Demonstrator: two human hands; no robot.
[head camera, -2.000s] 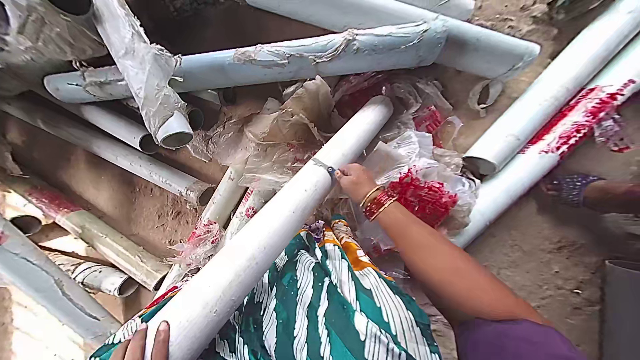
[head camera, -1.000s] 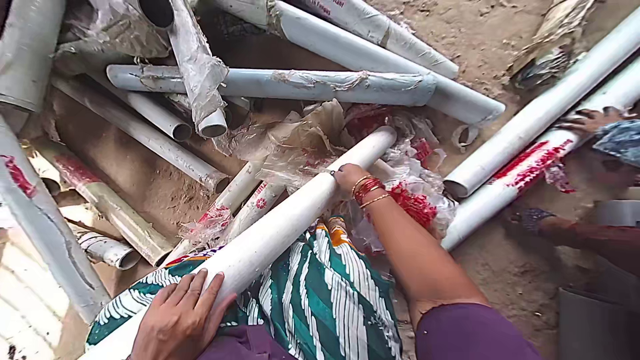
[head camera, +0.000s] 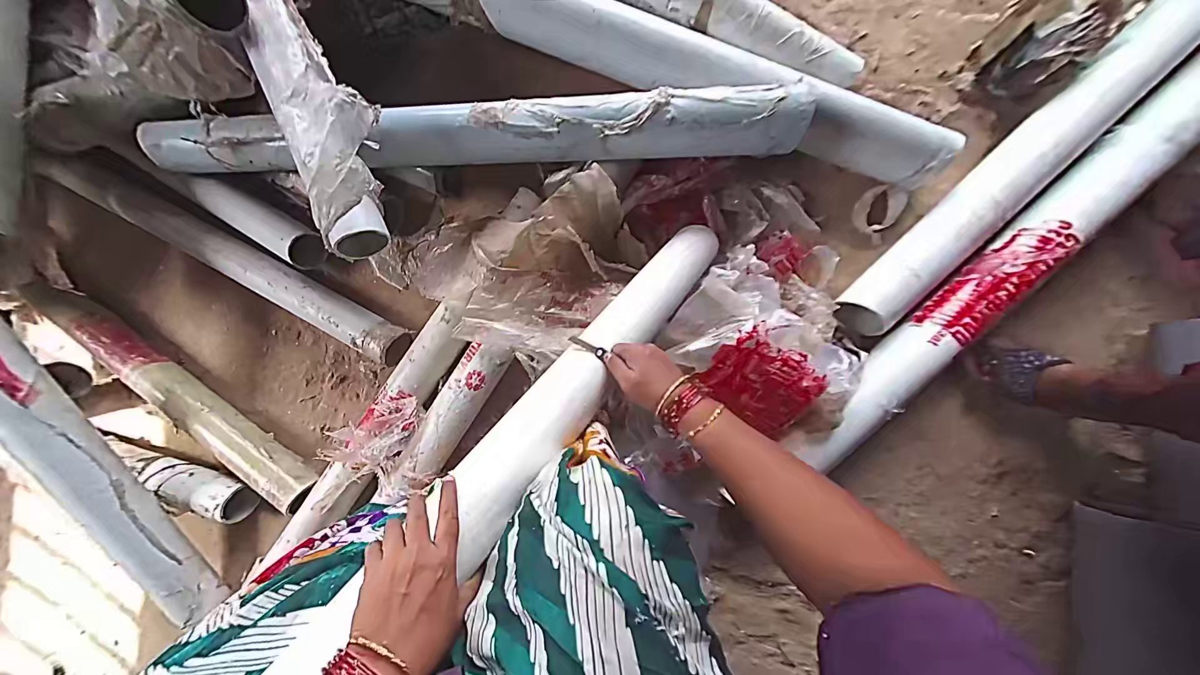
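A white plastic pipe (head camera: 534, 412) lies slantwise across my lap, over a green and white patterned cloth (head camera: 600, 553). My right hand (head camera: 642, 375) is closed around a small tool, perhaps a knife (head camera: 589, 348), whose thin metal part lies across the top of the pipe. Most of the tool is hidden in my fingers. My left hand (head camera: 412, 577) rests on the near part of the pipe with its fingers spread along the side. Crumpled clear plastic wrap (head camera: 741, 309) with red print lies beyond and beside my right hand.
Several plastic pipes lie ahead and to the left, among them a grey-blue pipe (head camera: 562, 127) with torn wrap. Two long pipes, one a red-printed pipe (head camera: 872, 394), run along the right. Another person's foot (head camera: 1022, 370) is on the dirt ground (head camera: 947, 497) at the right.
My left hand has come further onto the pipe since two seconds ago, when only its fingers showed at the bottom edge. The other person's hand on the right-hand pipe one second ago is out of view.
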